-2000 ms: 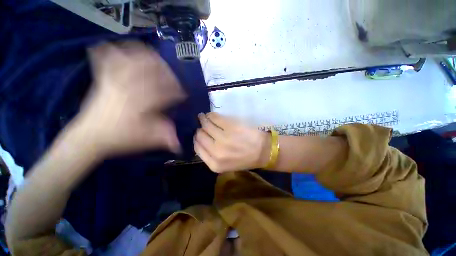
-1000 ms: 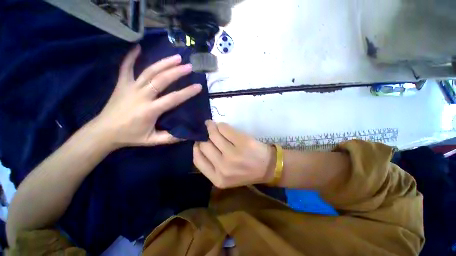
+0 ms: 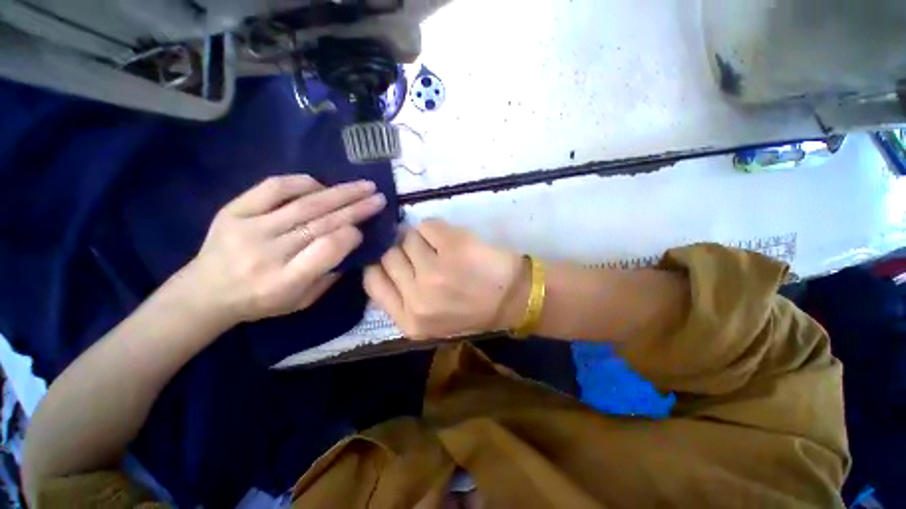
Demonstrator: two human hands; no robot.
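Note:
A navy garment panel [image 3: 149,189] covers the left side and runs under the sewing machine head [image 3: 328,30]. Its edge lies below the knurled knob [image 3: 372,141]. My left hand [image 3: 288,244] lies on the panel with its fingers close together, pointing toward the edge below the knob. My right hand [image 3: 442,283] has its fingers curled and pinches the panel's near right edge. The fingertips of my right hand are partly hidden. The needle point cannot be made out.
The white machine table [image 3: 556,214] has a dark seam and a printed ruler tape [image 3: 715,254]. A football sticker [image 3: 427,89] is beside the machine head. A green-blue item [image 3: 785,155] lies in the slot at right. Blue material [image 3: 621,383] shows below the table.
My left hand has drawn its spread fingers together and shifted slightly down. The panel near the lap has moved, uncovering the table's front edge. My right hand still holds the edge, slightly further left.

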